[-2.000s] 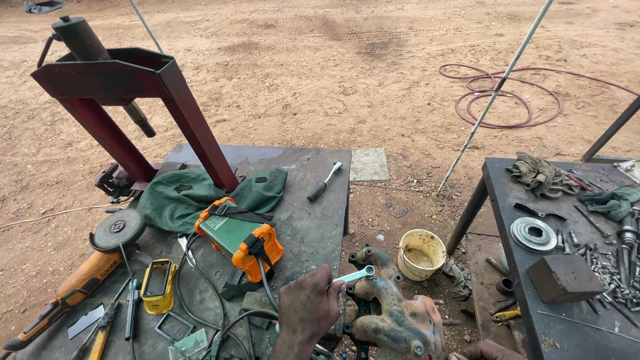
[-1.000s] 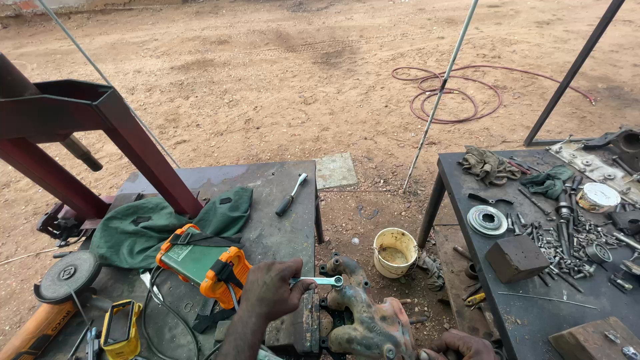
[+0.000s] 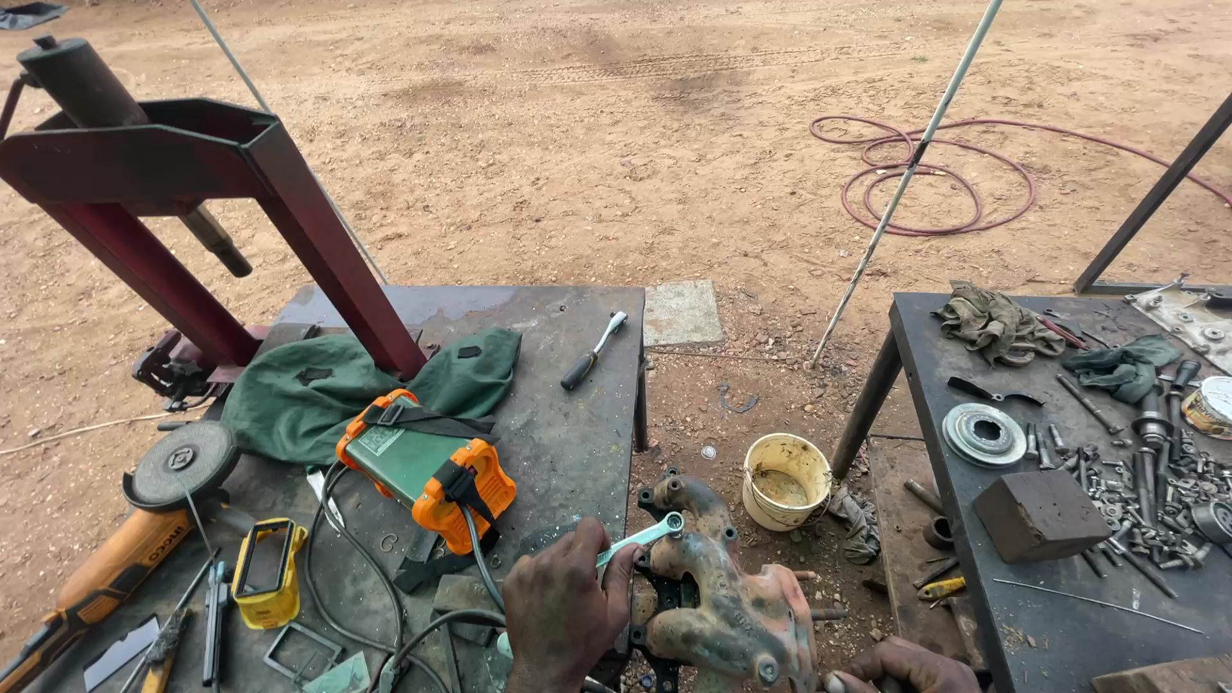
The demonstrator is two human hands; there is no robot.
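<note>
My left hand [image 3: 570, 602] is closed around a combination wrench [image 3: 643, 539], whose ring end lies over the upper left of a rusty cast exhaust manifold [image 3: 727, 602]. The manifold sits at the edge of the left table, with studs pointing right. Low in the view, my right hand [image 3: 900, 669] is at the manifold's lower right side, partly cut off by the frame; whether it grips anything cannot be told. A ratchet [image 3: 595, 351] lies on the left table beyond the green and orange welding machine [image 3: 423, 472].
An angle grinder [image 3: 144, 539], a yellow frame [image 3: 269, 577], cables and a red press [image 3: 318, 241] occupy the left table. A dirty bucket [image 3: 786, 481] stands on the ground between the tables. The right table [image 3: 1039, 616] carries a metal block [image 3: 1042, 515], bolts and rags.
The view has swung right and back. My left hand still holds the wrench at the manifold's upper left side, and my right hand stays low beside the manifold.
</note>
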